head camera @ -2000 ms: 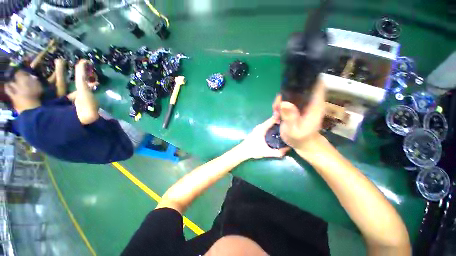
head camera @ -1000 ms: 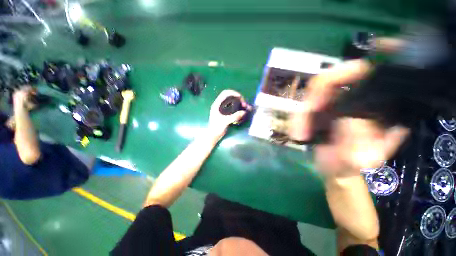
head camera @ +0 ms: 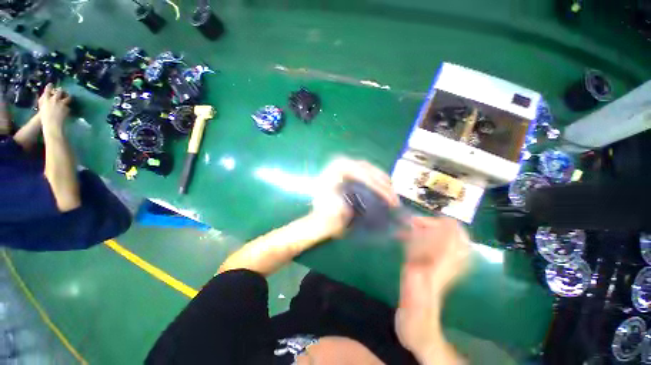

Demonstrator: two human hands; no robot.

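Note:
A black cylindrical housing is in front of me above the green bench, tilted and blurred by motion. My left hand is closed around its left side. My right hand is at its lower right, blurred, with the fingers close to or touching the housing; whether it grips it cannot be told. The electric screwdriver shows as a long dark shape at the right, away from both hands. The white and blue screw feeder stands beyond my right hand, with its brass-coloured outlet block at the front.
Housings with clear faces stand at the right. A ribbed black part and a blue-silver wired piece lie beyond my left hand. A hammer and heaped wired subassemblies lie left. Another person's arm is at far left.
My right hand has let go of the screwdriver and come left to the housing. My left hand has moved with the housing toward my right hand. The view has shifted.

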